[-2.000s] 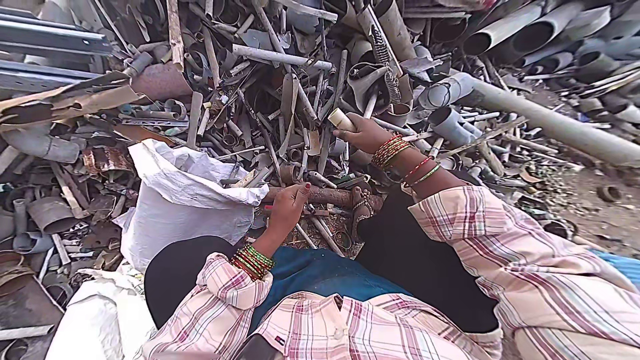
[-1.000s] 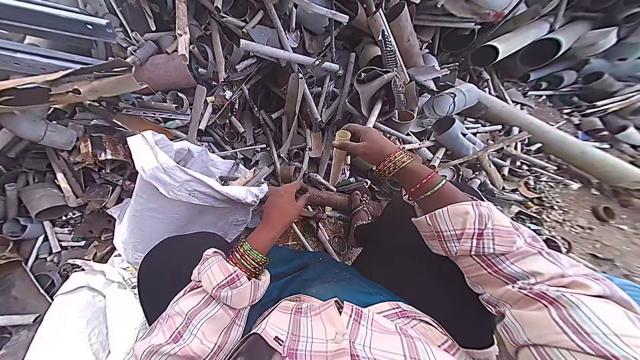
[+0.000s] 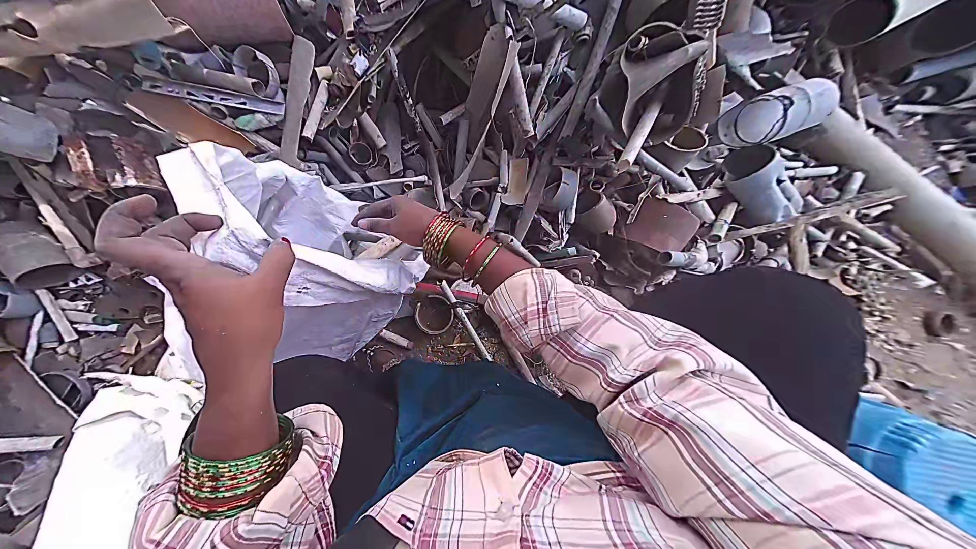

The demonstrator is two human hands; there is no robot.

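My left hand [image 3: 221,290] is raised over the near left side of a white woven sack [image 3: 335,286], its fingers spread and curved with nothing between them. The sack's mouth gapes toward the pile, and pieces of scrap show at its right side. At the right edge of the mouth is my right hand [image 3: 400,219], palm down, fingers pointing left; whether it holds anything cannot be told. A pipe ring [image 3: 434,314] and a thin pale stick [image 3: 467,320] lie on the ground below my right wrist.
A heap of broken pipes and scrap spreads ahead. On the right lie a long grey pipe [image 3: 892,183] and a grey pipe fitting [image 3: 759,183]. Another white sack [image 3: 114,465] is at the lower left. Something blue and ribbed [image 3: 915,457] sits at the lower right.
My right hand has moved left to the sack's mouth; the short pale tube it held earlier is no longer visible. My left hand has moved left and opened above the sack.
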